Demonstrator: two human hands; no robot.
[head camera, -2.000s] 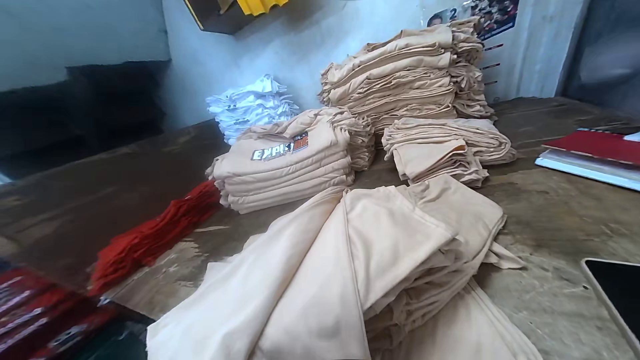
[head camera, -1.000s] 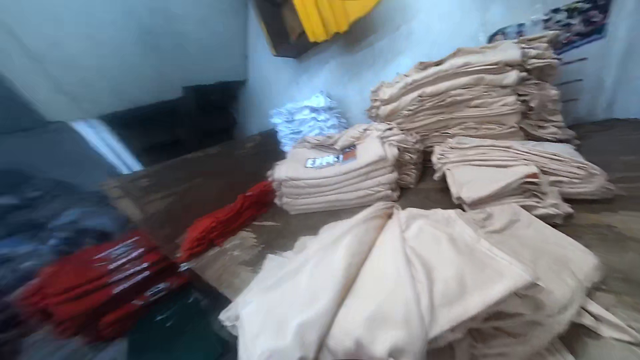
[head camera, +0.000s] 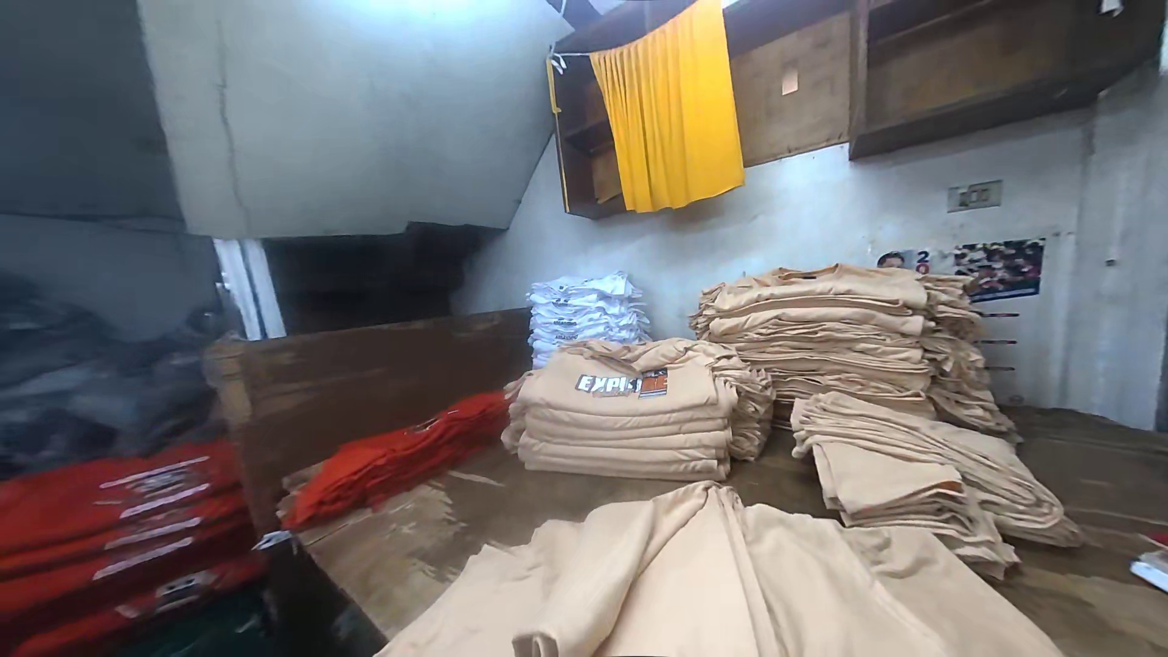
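Neither my left hand nor my right hand is in view. Nearest to me, a heap of beige cloth garments (head camera: 684, 584) lies loosely spread at the bottom of the view. Behind it stands a stack of folded beige garments (head camera: 630, 429), the top one with a printed design. A taller stack of beige garments (head camera: 821, 338) rises against the wall. To the right lies a lower pile of folded beige pieces (head camera: 922, 474). White printed garments (head camera: 584, 315) are stacked behind the printed beige ones.
Red cloth (head camera: 401, 456) lies along the left of the wooden table (head camera: 411, 538), beside a raised wooden board (head camera: 383, 374). Red printed garments (head camera: 137, 529) are stacked beyond it at lower left. Yellow cloth (head camera: 675, 109) hangs from a wooden wall shelf (head camera: 794, 91).
The view has swung up and to the left, bringing in the wall shelf and more of the yellow cloth. The dark-edged object at the right has left the view.
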